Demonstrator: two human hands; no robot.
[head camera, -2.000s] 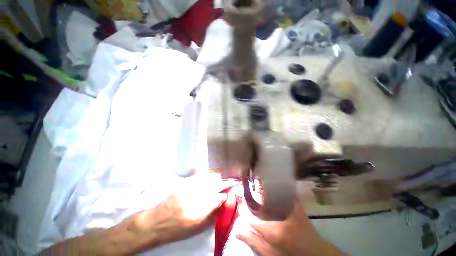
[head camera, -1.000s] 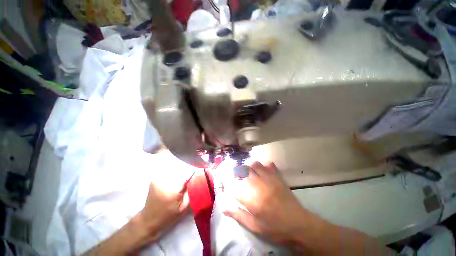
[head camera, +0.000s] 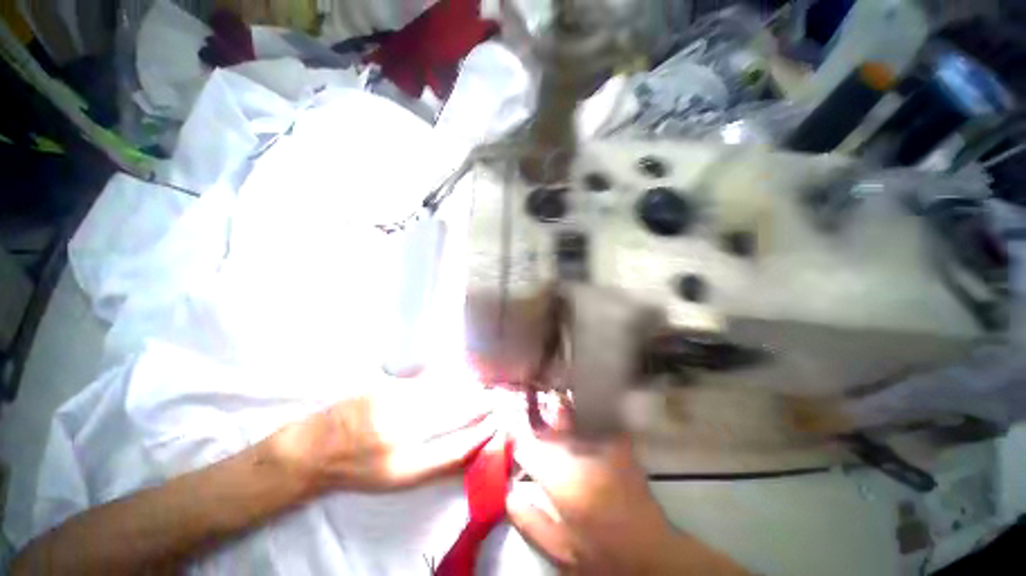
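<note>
The white garment piece (head camera: 304, 236) spreads left of the machine and down toward me. The red band (head camera: 486, 489) runs down from the bright glow under the machine head. My left hand (head camera: 388, 439) lies flat on the white cloth left of the band, fingertips near the glow. My right hand (head camera: 591, 495) is on the cloth right of the band, close under the head and partly hidden by it. The cream machine head (head camera: 540, 259) is blurred. Glare and the head hide the needle and presser foot.
Dark snips (head camera: 894, 459) lie on the machine bed at right. A red cloth scrap (head camera: 433, 47) lies behind the machine. A dark thread cone with an orange top (head camera: 844, 104) stands at the back right. A slim pale lamp (head camera: 416, 295) is left of the head.
The view has shifted, so the machine head appears further right and lower than one second ago. My left hand now lies flatter on the cloth. The red band bends left at its lower end.
</note>
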